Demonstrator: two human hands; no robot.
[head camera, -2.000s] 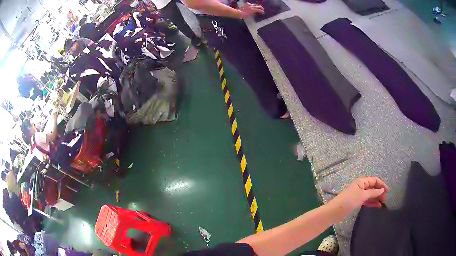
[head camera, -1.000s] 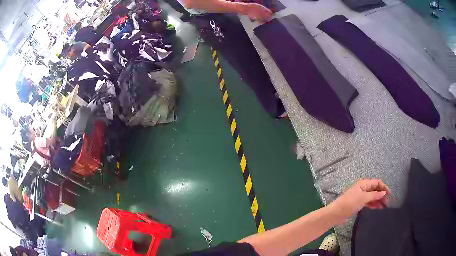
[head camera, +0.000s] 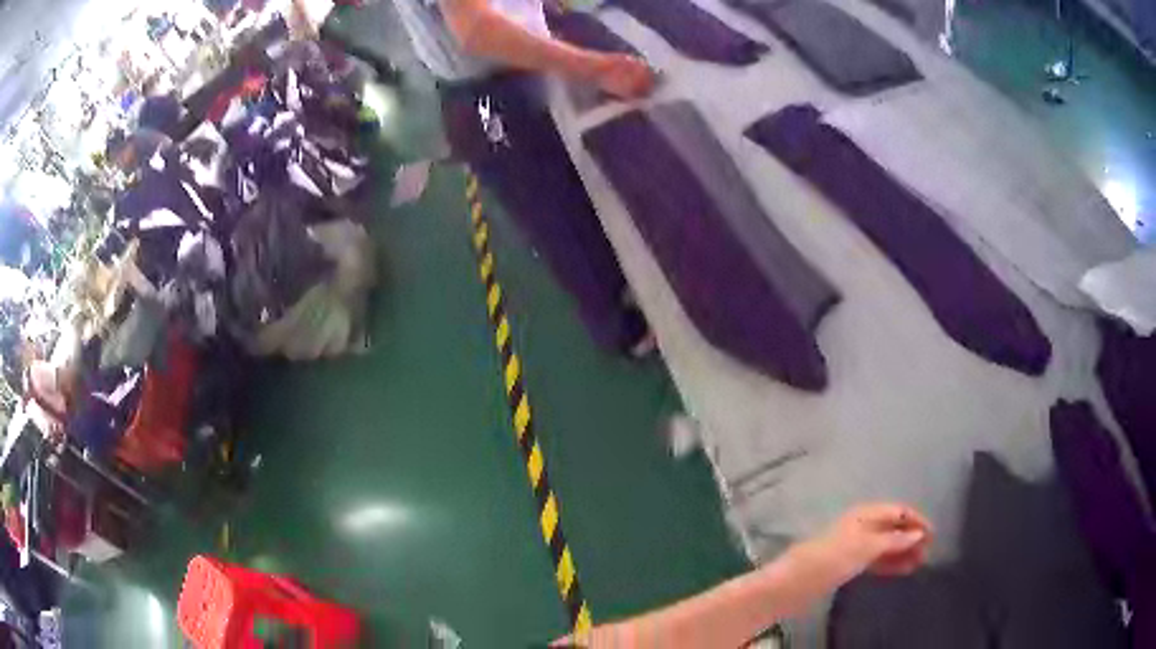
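Note:
My left hand (head camera: 877, 539) is over the near part of the table, its fingers curled at the upper edge of dark grey cut panels (head camera: 1021, 552); whether it grips cloth cannot be told. The panels are cut off by the bottom edge. My right hand is not in view. Purple panels (head camera: 1100, 488) lie right of the grey ones. Farther up, a purple panel (head camera: 704, 260) partly covers a grey one (head camera: 748, 203), and another long purple panel (head camera: 906, 241) lies to its right.
A co-worker's hand (head camera: 624, 76) is at the table's far left side. More panels lie beyond. A pale sheet (head camera: 963, 165) and white crumpled material (head camera: 1126, 289) lie right. A red stool (head camera: 254, 609), yellow-black floor tape (head camera: 520, 406) and a cloth heap (head camera: 241, 228) are left.
The view has shifted, so the table contents and red stool appear lower and farther left. More of the table's right side shows. My left hand keeps about the same place at the grey panels.

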